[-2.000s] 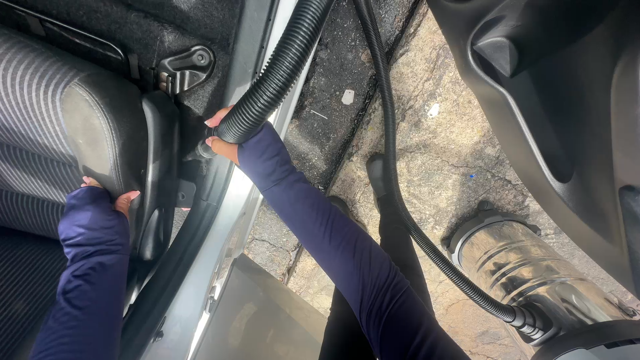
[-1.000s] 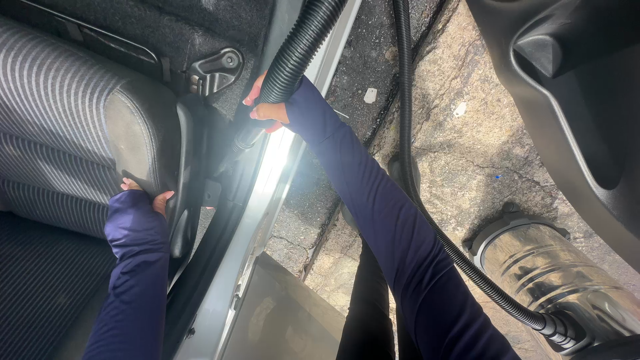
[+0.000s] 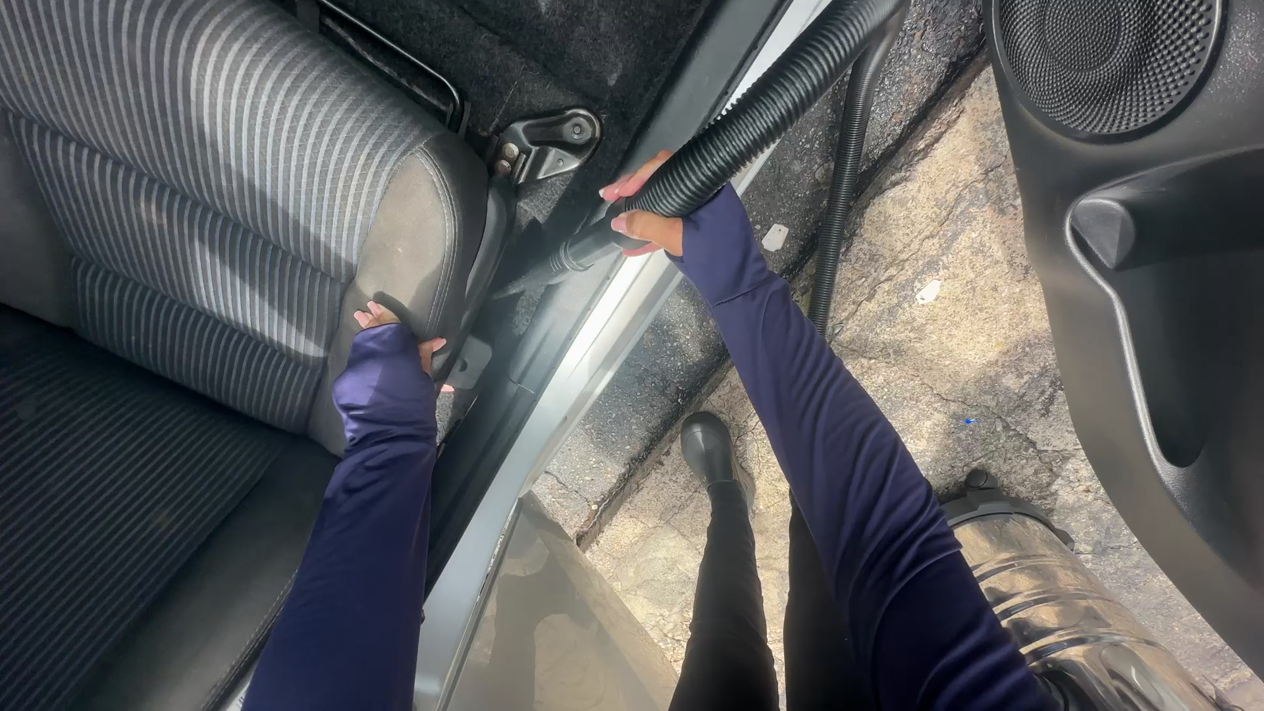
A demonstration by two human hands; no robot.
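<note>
My right hand (image 3: 647, 212) is closed around the end of a black corrugated vacuum hose (image 3: 760, 118), above the car's door sill (image 3: 592, 346). From it a dark nozzle (image 3: 568, 259) points left, its tip down between the sill and the side of the front car seat (image 3: 247, 178). The exact end of the nozzle is hard to make out in the shade. My left hand (image 3: 400, 331) rests on the grey side bolster of the seat backrest, fingers on the fabric and thumb at its outer edge, partly hidden by the dark blue sleeve.
A metal seat-belt or hinge bracket (image 3: 553, 143) sits beside the backrest. At the lower right stands a shiny metal vacuum canister (image 3: 1047, 592). The open door panel (image 3: 1116, 296) with its speaker is on the right. Cracked pavement (image 3: 928, 365) and a boot (image 3: 707, 446) lie below.
The view has shifted, bringing the door's speaker into sight. My right hand still holds the hose by the sill, and my left hand stays on the seat bolster.
</note>
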